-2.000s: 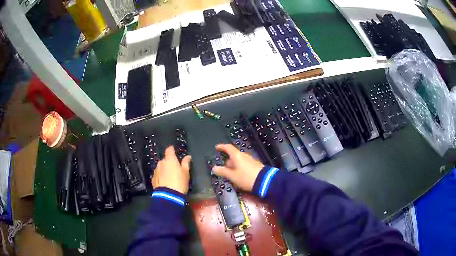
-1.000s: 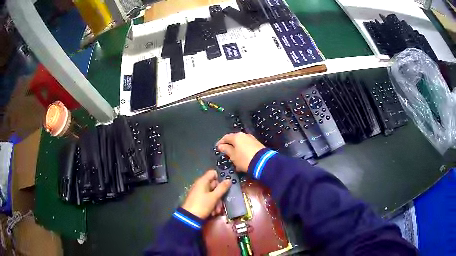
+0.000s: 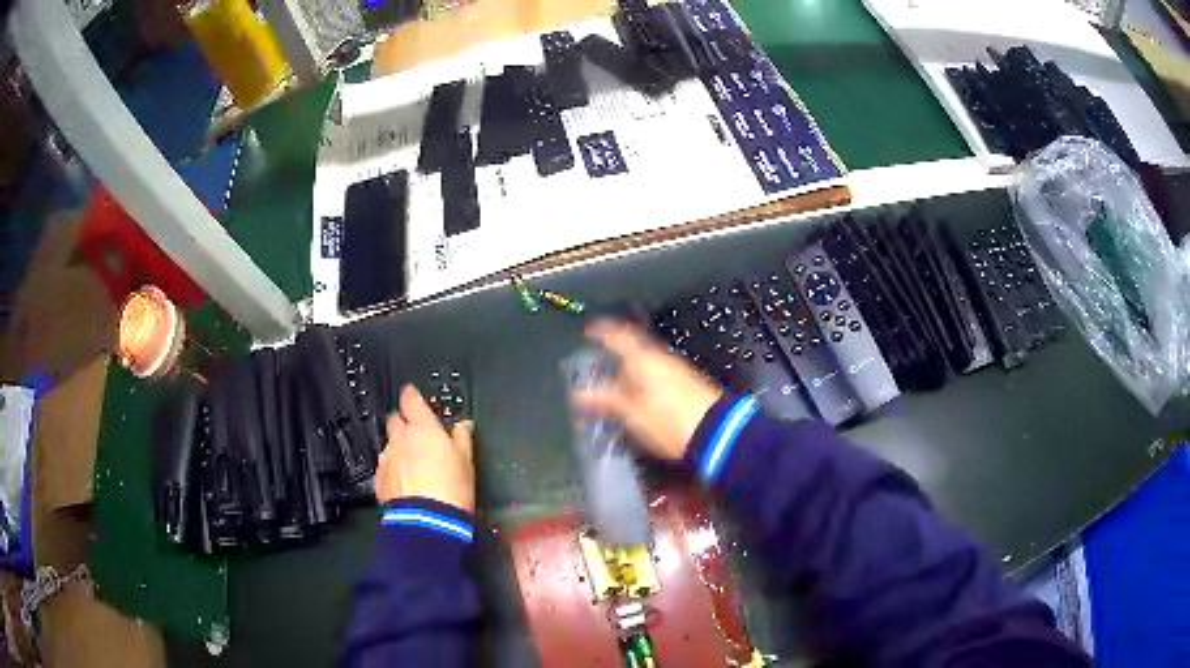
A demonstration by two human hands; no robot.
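My right hand (image 3: 649, 389) holds a remote control (image 3: 608, 472) by its far end; the remote is blurred, and its near end is just above the yellow block (image 3: 619, 572) of the reddish-brown test fixture (image 3: 548, 587). Green batteries (image 3: 637, 650) show at the fixture's near end. My left hand (image 3: 427, 457) is on a remote (image 3: 448, 395) at the right end of the left row (image 3: 268, 437); its fingers cover much of it. The right row of remotes (image 3: 835, 326) lies beyond my right hand.
Two small batteries (image 3: 546, 298) lie near the white sheet (image 3: 522, 215), which holds black remotes and a plain black rectangle (image 3: 375, 244). A clear plastic bag (image 3: 1103, 261) is at right. An orange-lit jar (image 3: 149, 333) is at left, beside a white post (image 3: 157, 196).
My left hand has moved from the remote on the fixture to the left row. My right hand has moved slightly right, and its remote is now blurred, with the yellow block uncovered.
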